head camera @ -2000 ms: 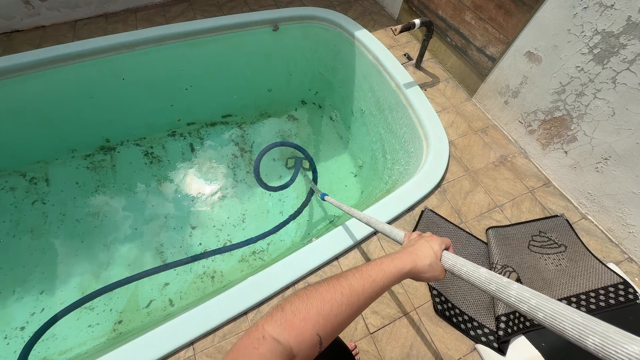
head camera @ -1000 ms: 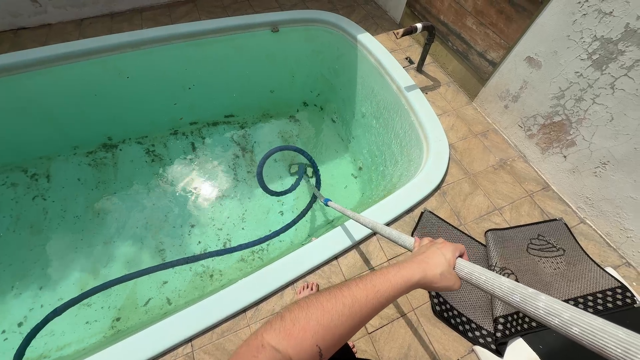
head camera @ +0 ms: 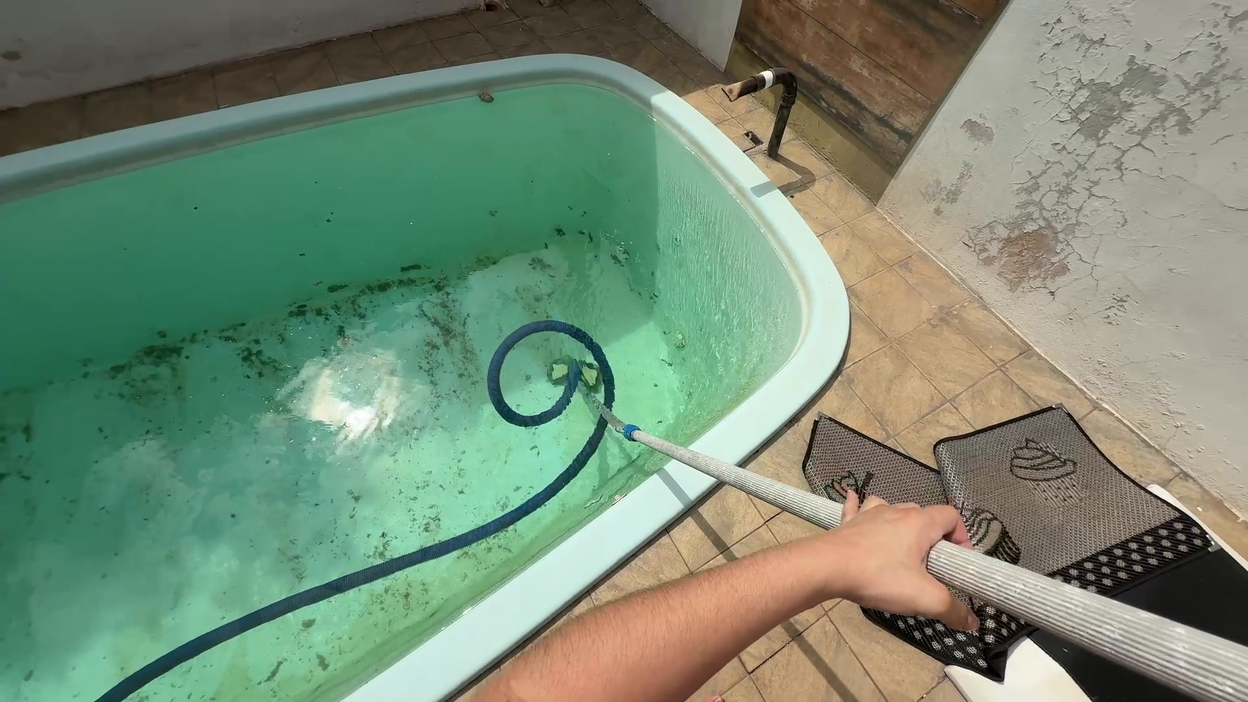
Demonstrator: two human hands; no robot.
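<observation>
My left hand (head camera: 902, 558) is closed around a ribbed, pale telescopic pole (head camera: 1082, 612), which slants from the lower right over the pool's edge. Past its blue collar, the pole's thin end goes down to a vacuum head (head camera: 575, 373) under the water. A dark blue pool hose (head camera: 375, 573) loops once around the head and runs to the lower left. Dark debris lies scattered over the floor of the pool (head camera: 597, 546), with green-tinted water above it. My right hand is out of view.
Two grey patterned mats (head camera: 1058, 483) lie on the tan tiles (head camera: 907, 297) at the right, beside a black and white object (head camera: 1180, 624). A dark bent pipe (head camera: 783, 112) stands near the pool's far corner. A peeling wall (head camera: 1102, 185) bounds the right side.
My left hand's fingers look more spread on the pole than before. The vacuum head has shifted slightly. A bare foot seen by the pool's edge one second ago is almost out of view.
</observation>
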